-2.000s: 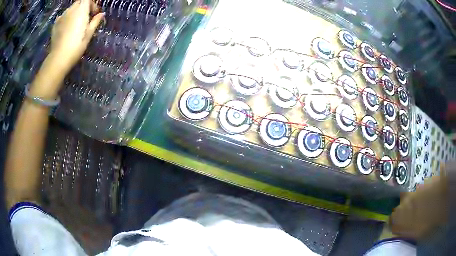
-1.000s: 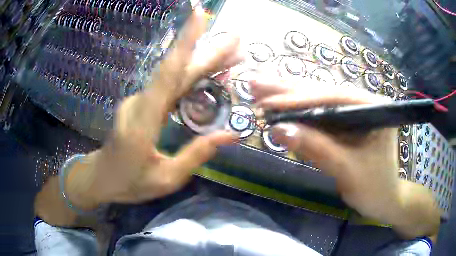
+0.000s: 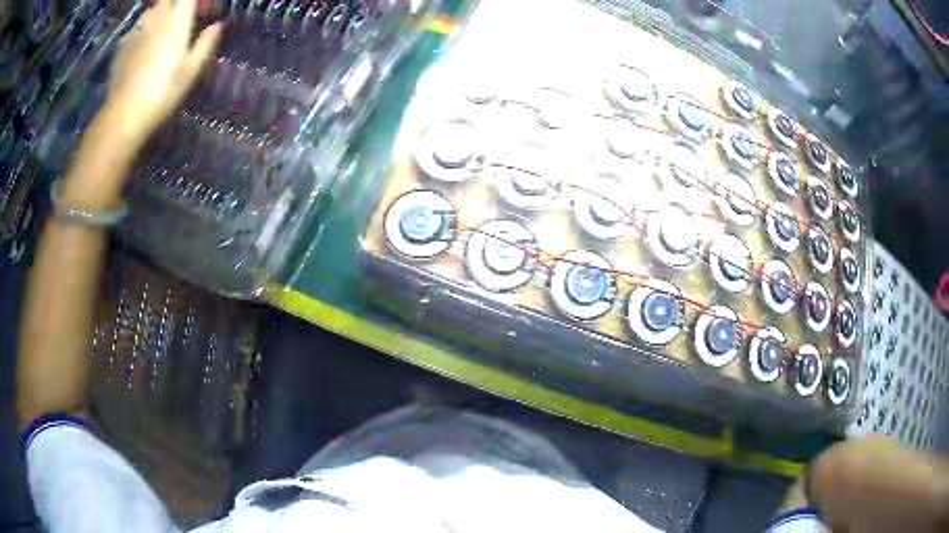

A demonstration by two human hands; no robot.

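Note:
My left hand (image 3: 156,68) is at the upper left over the supply tray (image 3: 224,234), which holds dark discs on edge in close rows. Its fingertips reach the top edge of the picture, and I cannot tell whether they hold anything. My right hand (image 3: 874,481) is blurred and cut off at the lower right edge; its fingers and anything in them are not clear. In front, a clear tray (image 3: 624,359) holds round speakers (image 3: 420,223) lying flat in spaced rows, with thin red wires between them. Lamp glare whitens the tray's upper left part.
A white sheet (image 3: 895,344) with rows of small dark marks lies at the far right. Green bench top with yellow edge tape (image 3: 499,380) runs in front of the trays. A red cable (image 3: 931,26) shows at the upper right.
My hands have parted from over the front tray, where the left held a speaker and the right a black probe. The left is back at the supply tray; the right is at the lower right.

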